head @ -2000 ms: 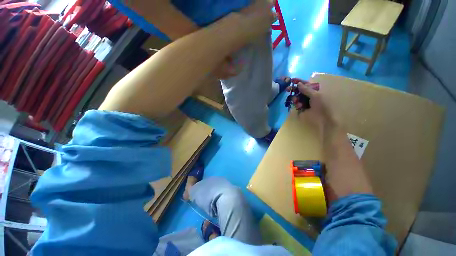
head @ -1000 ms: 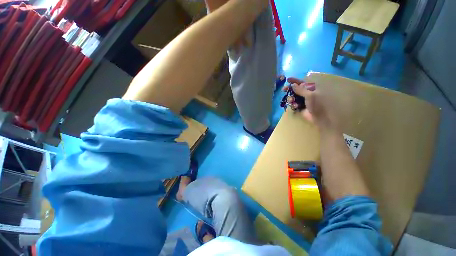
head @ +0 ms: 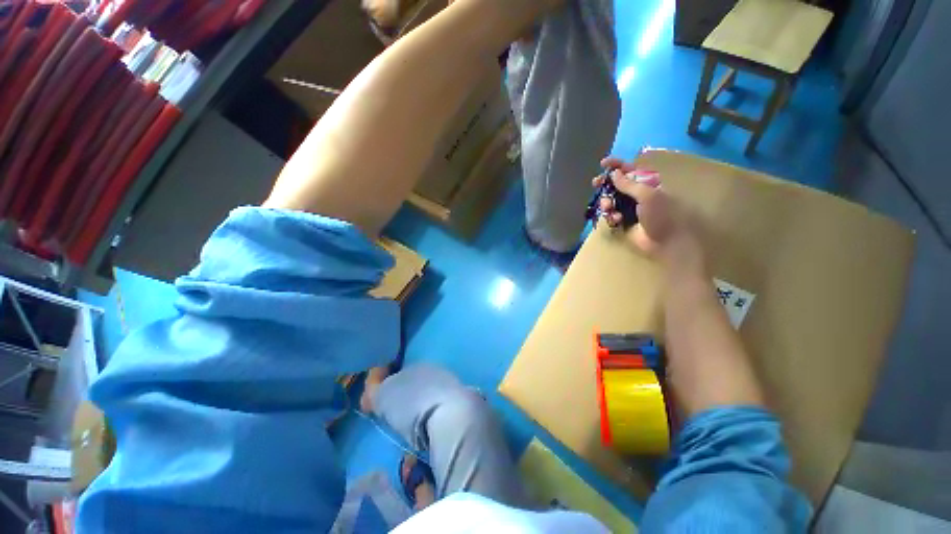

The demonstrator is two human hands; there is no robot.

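Note:
My right hand (head: 634,209) is closed around a small black and metallic object (head: 603,203) at the upper left corner of a brown carton (head: 813,250). A tape dispenser (head: 630,396), red and blue with a yellow roll, lies on the carton beside my right forearm. A small white label (head: 734,302) shows past that forearm. My left arm stretches to the top edge, where my left hand is cut off from view. Another person's grey trouser leg (head: 563,125) stands beyond my left forearm.
Red stacked goods (head: 63,136) are at the upper left. Brown cartons (head: 469,156) stand behind my left forearm, and flat cartons (head: 401,271) lie near my sleeve. A wooden stool (head: 772,37) stands at the upper right on the blue floor.
The blue item and brown board by my left arm at the top have left view. The other person's leg has shifted right. My right hand stays on the carton corner, still holding the object.

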